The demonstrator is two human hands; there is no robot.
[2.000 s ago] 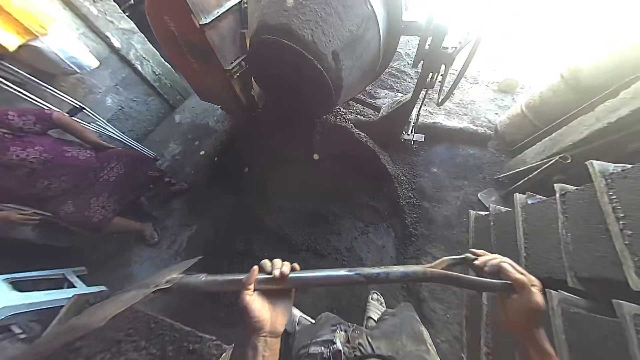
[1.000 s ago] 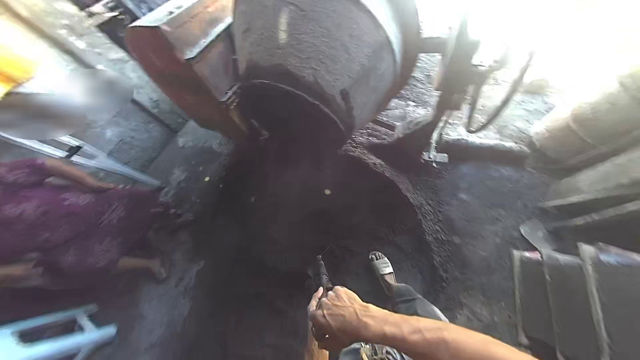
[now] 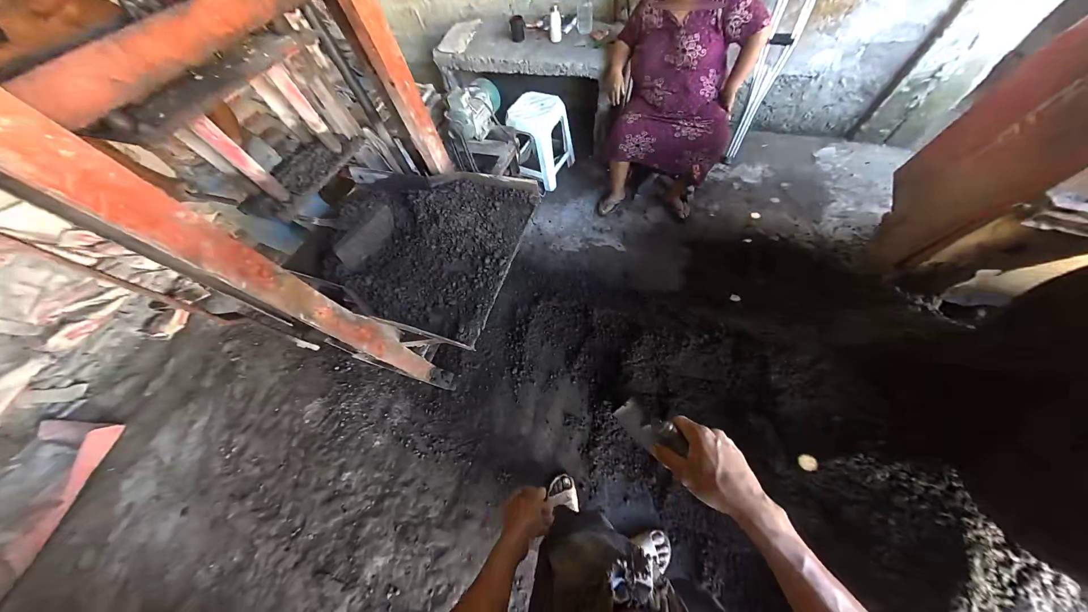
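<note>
My right hand (image 3: 712, 466) is closed around a short, dark tool part (image 3: 653, 430) with a pale flat edge, low over the dark loose material (image 3: 671, 353) on the floor. Foreshortening hides what kind of tool it is. My left hand (image 3: 527, 513) is curled beside my sandaled foot, left of the right hand and apart from it; whether it holds anything is hidden. Ahead and to the left, a metal tray-like hopper (image 3: 503, 293) holds dark, crumbly material, with a flat-sided dark piece lying on it.
An orange-painted steel frame (image 3: 255, 276) slants across the left. A person in a purple patterned dress (image 3: 680, 93) sits at the back, beside crutches (image 3: 765, 81). Near them stand a white plastic stool (image 3: 541, 127) and a concrete ledge (image 3: 527, 55). A rusty metal panel (image 3: 990, 140) is at right.
The view has swung far to the left, bringing the hopper and orange frame into sight. The long-handled shovel held by both hands at first no longer shows at full length. My hands are now apart.
</note>
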